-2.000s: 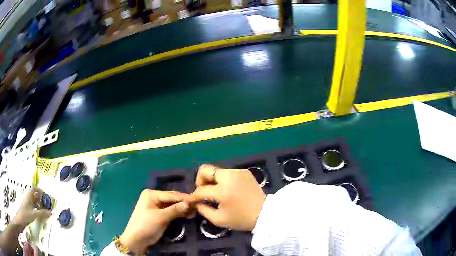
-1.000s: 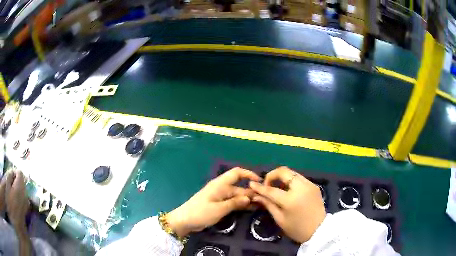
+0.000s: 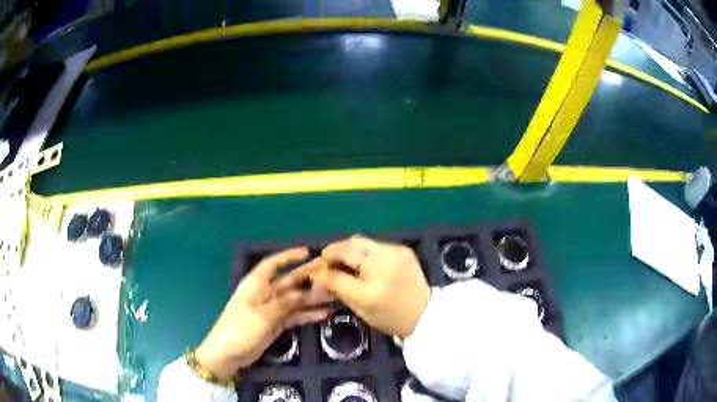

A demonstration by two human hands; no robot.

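Observation:
My left hand [image 3: 263, 314], with a gold bracelet at the wrist, is over the upper left part of the black foam tray [image 3: 544, 275]. Its fingers are spread and slightly blurred. My right hand [image 3: 381, 286], with a ring on one finger, meets it, with thumb and fingertips pinched together. Whether something small is between the fingertips cannot be told. Round units with shiny silver rims sit in the tray pockets, such as a watch head [image 3: 343, 338] just below my hands and another watch head [image 3: 459, 259] at the back right. My hands hide several pockets.
A white sheet [image 3: 55, 334] at left bears several loose black discs, one a back cover [image 3: 82, 312]. A pale liner scrap [image 3: 141, 311] lies beside it. A yellow post [image 3: 562, 94] stands behind, right. A paper sheet [image 3: 663, 235] lies at right.
The view has shifted back, so the tray and hands appear further left than one second ago. My left fingers have spread apart. The other person's hand at far left is out of view.

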